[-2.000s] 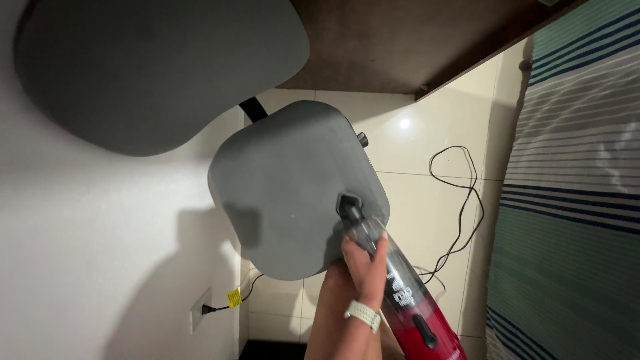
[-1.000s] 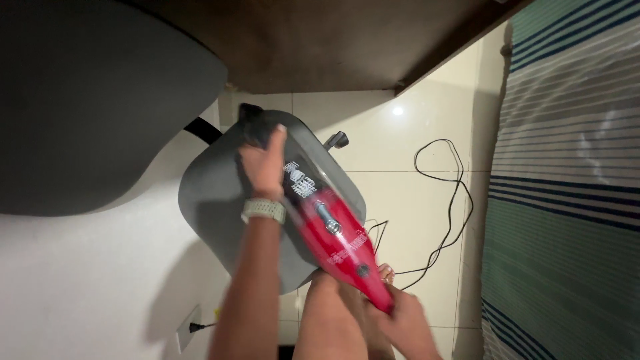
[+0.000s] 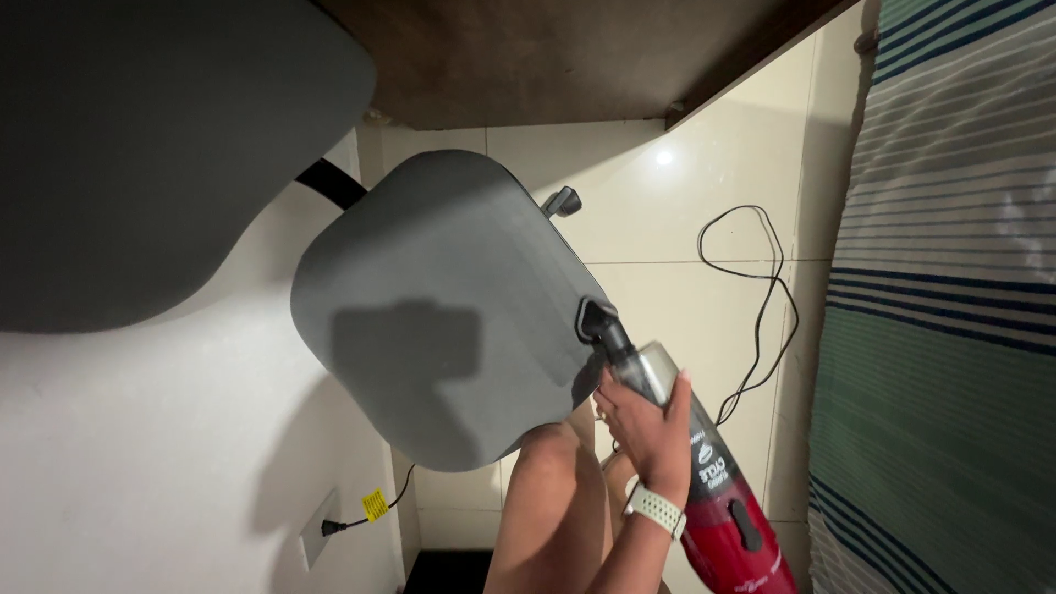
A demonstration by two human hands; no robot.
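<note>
My left hand, with a pale watch on its wrist, grips the front of a red and black handheld vacuum cleaner just behind its clear section. The vacuum's black nozzle rests on the right edge of the grey seat of a chair. The grey chair backrest fills the upper left, joined to the seat by a black bar. My right hand is out of view, and the vacuum's rear end is cut off by the bottom edge.
A black cord lies looped on the tiled floor. Dark wooden furniture stands at the top, with striped cloth down the right side. A plug sits in the wall outlet. My bare legs are below the seat.
The nozzle has moved from the seat's upper part, where it was one second ago, to its right edge. My right hand, on the vacuum's rear then, has left the view.
</note>
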